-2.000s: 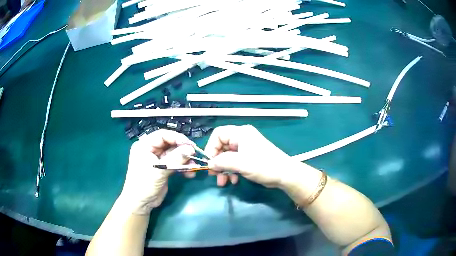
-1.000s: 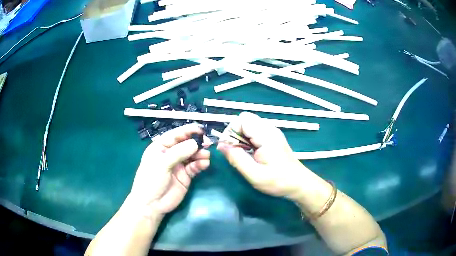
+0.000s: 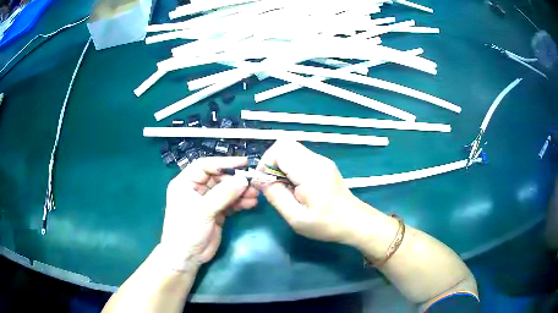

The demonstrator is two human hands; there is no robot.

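My right hand pinches the fanned coloured wire leads of a sleeved harness. Its white tube runs from behind my right hand to the right, to a blue end. My left hand is just left of it, with thumb and index finger closed at the wire tips. A small dark piece shows between the left fingertips; it looks like a connector housing, but the fingers hide most of it. The hands nearly touch. A heap of black connector housings lies just beyond my left hand.
A large pile of white sleeving lies at the back. Two white tubes lie across or beside the housings. A small open carton stands back left. An unsleeved wire bundle lies left. A short cable branch lies right.
The left hand first went to the housing heap, then came back slightly. The right hand raised the wire leads and turned them towards the left fingertips. One loose white tube near the heap shifted slightly.
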